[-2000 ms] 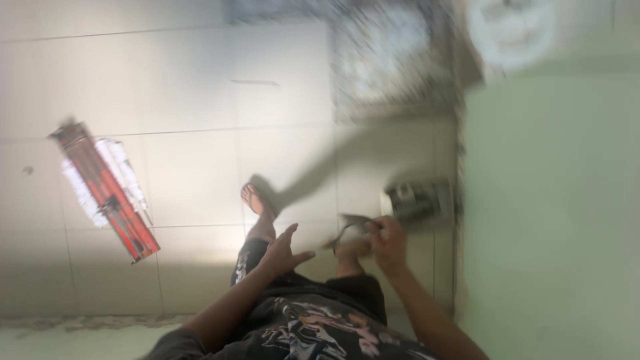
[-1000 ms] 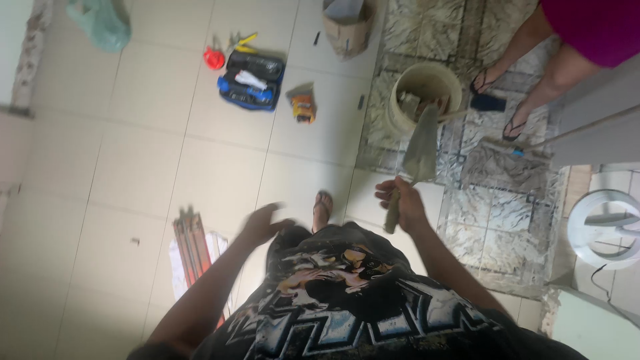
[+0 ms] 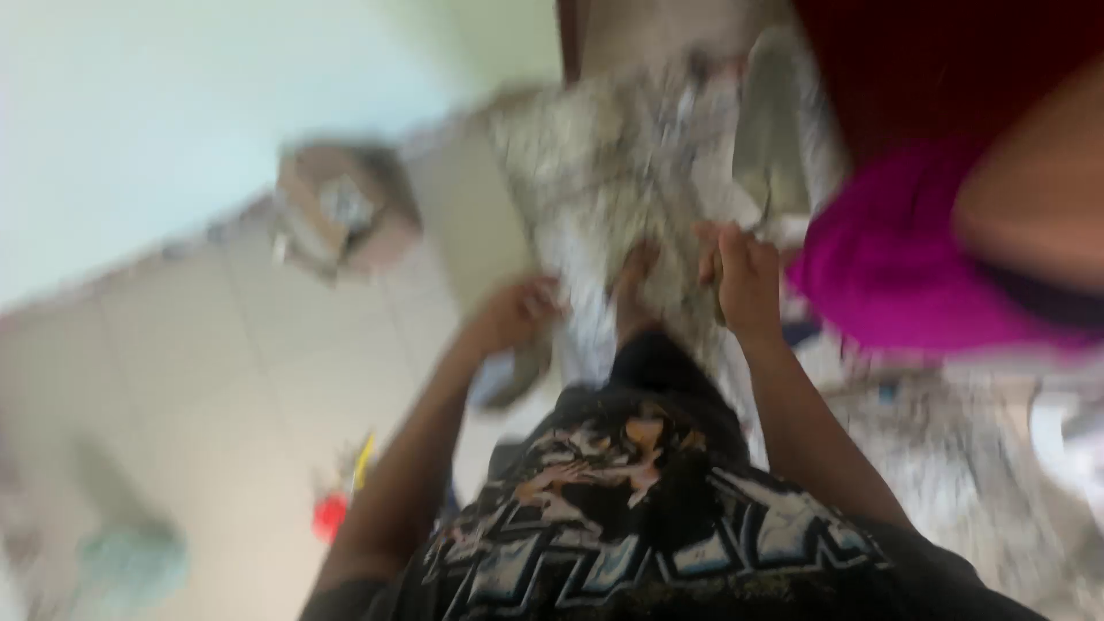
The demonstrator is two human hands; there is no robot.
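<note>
My right hand (image 3: pixel 743 280) is closed around the handle of a masonry trowel (image 3: pixel 770 129), whose broad grey blade points away from me, toward the top of the view. On the other side of my body, my left hand (image 3: pixel 516 312) hangs with its fingers loosely curled and apart, holding nothing that I can make out. Below and beside it, a blurred grey and bluish object (image 3: pixel 511 375) lies partly hidden by the forearm. One bare leg and foot show between my hands, over marbled, dirty tiles (image 3: pixel 595 185). The whole view is strongly blurred.
Close at my right is another person in a magenta garment (image 3: pixel 906 259), an arm or leg reaching in. A brown box or bag (image 3: pixel 345 211) stands near the pale wall (image 3: pixel 216 103). A red item (image 3: pixel 329 516) and a greenish plastic bag (image 3: pixel 134 561) lie on light floor tiles. A white round object (image 3: pixel 1056 431) is at the right.
The view has swung and moved on, and the other person is now much closer at my right. The trowel stays in my right hand. The bucket seen a second ago is not plainly visible.
</note>
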